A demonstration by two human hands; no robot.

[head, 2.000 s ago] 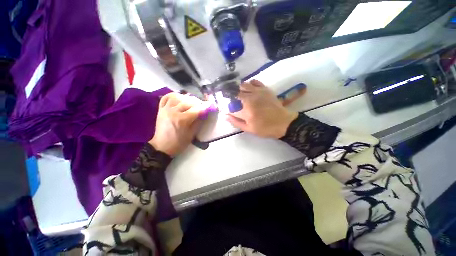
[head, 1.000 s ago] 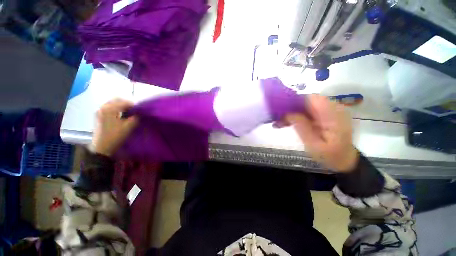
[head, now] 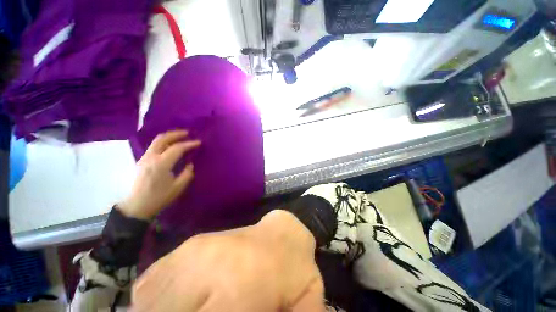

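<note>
A purple fabric piece (head: pixel 213 140) lies flat on the white table, its rounded end beside the machine's needle area, its lower part hanging over the front edge. My left hand (head: pixel 161 173) rests on its left side with fingers spread. My right hand (head: pixel 238 265) is large and close to the camera at the bottom, back of the hand showing; its fingers are hidden. The presser foot and needle area (head: pixel 262 66) is in bright lamp glow at the cloth's upper right. Thread snips (head: pixel 326 102) lie right of the needle.
A folded purple stack (head: pixel 79 79) with a white label is at the left. A red strip (head: pixel 172 30) lies between stack and machine. A black phone-like object (head: pixel 448 100) is at the right. A measuring scale (head: pixel 341 164) runs along the table's front edge. Blue baskets (head: pixel 488 277) stand below right.
The purple piece, held up between both hands a second ago, now lies flat with its white patch out of sight. My right hand has come down and close to the camera. The view has shifted.
</note>
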